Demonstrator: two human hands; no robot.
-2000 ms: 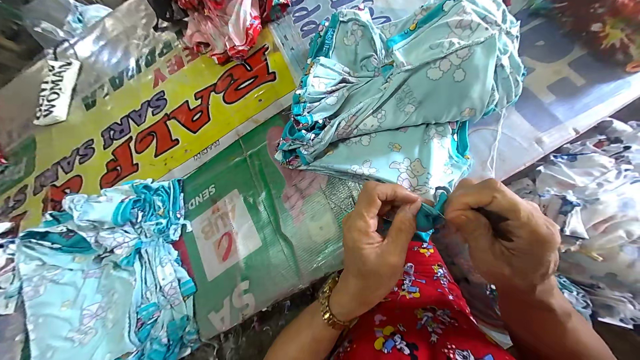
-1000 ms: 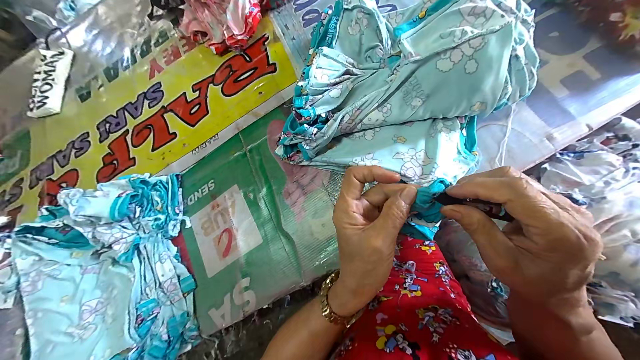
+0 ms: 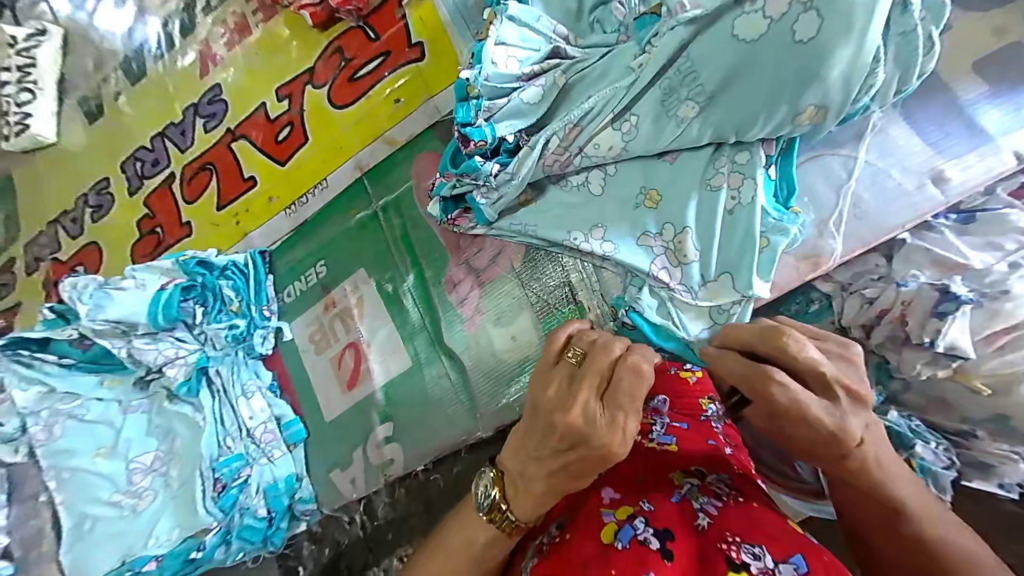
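A light teal printed garment (image 3: 672, 192) with darker teal trim lies over the table's near edge, its lower corner pulled toward me. My left hand (image 3: 588, 400), with a ring and a gold-coloured wristwatch (image 3: 494, 496), closes on the teal edge of that corner. My right hand (image 3: 788, 384) pinches the same edge a short way to the right. A small dark tool (image 3: 736, 400), its kind unclear, shows under the right hand's fingers. Red printed cloth (image 3: 664, 480) covers my lap, just below both hands.
A stack of similar teal printed garments (image 3: 160, 408) lies at the left. Printed plastic sheeting (image 3: 384, 344) covers the table. A white packet (image 3: 30, 86) with writing is at the upper left, red cloth (image 3: 332, 10) at the top. Clear bags of cloth scraps (image 3: 944, 320) stand at the right.
The dark tool stuck out from my right fist a second ago; now it is mostly under the fingers. My hands have moved apart along the teal edge, and the view is closer.
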